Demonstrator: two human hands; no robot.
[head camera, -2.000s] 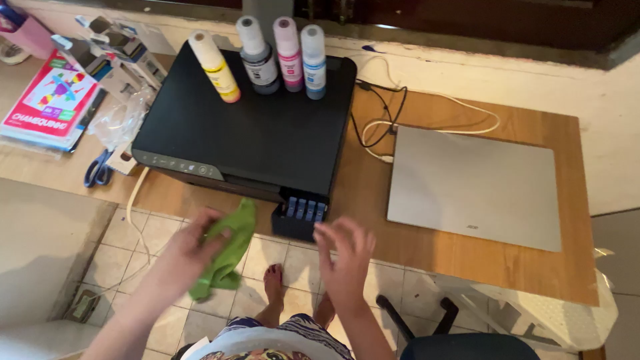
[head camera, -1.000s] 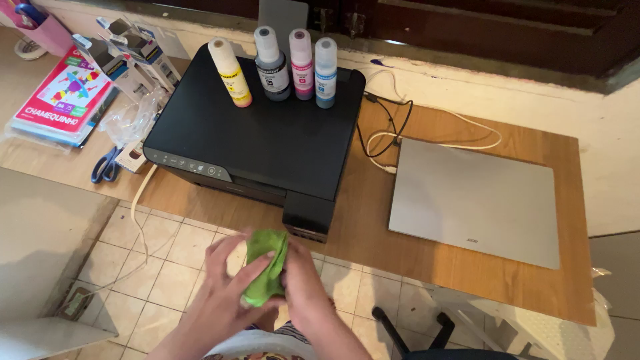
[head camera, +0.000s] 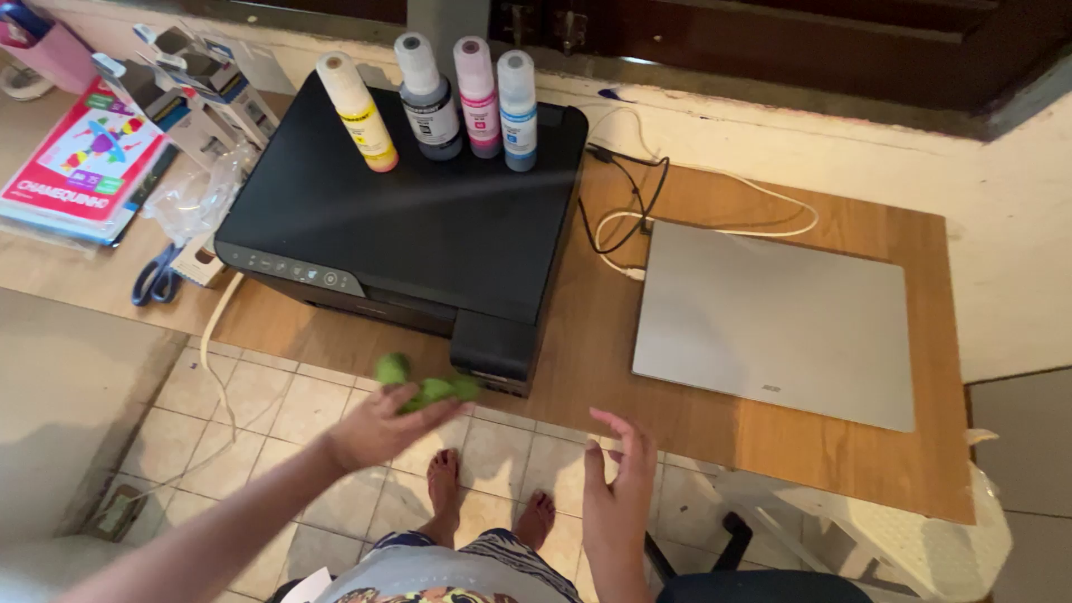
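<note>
My left hand (head camera: 385, 427) holds a crumpled green cloth (head camera: 435, 392) at the front edge of the desk, just before the black printer (head camera: 402, 226). To its right, my right hand (head camera: 620, 473) is raised with fingers apart and nothing in it. The printer's ink tank cover (head camera: 494, 343) is down at its front right corner. On the printer's lid stand a yellow ink bottle (head camera: 360, 117), a black ink bottle (head camera: 429, 105), a magenta ink bottle (head camera: 479, 100) and a cyan ink bottle (head camera: 517, 117).
A closed silver laptop (head camera: 779, 327) lies right of the printer, with cables (head camera: 641, 201) behind it. On the left are blue-handled scissors (head camera: 157, 275), a plastic bag (head camera: 197, 197), small boxes (head camera: 201, 100) and a paper pack (head camera: 92, 159). A chair (head camera: 737, 578) stands below the desk.
The ink tank, open two seconds ago, has its cover down. Both hands were together on the cloth one second ago; now they are apart, the cloth in the left.
</note>
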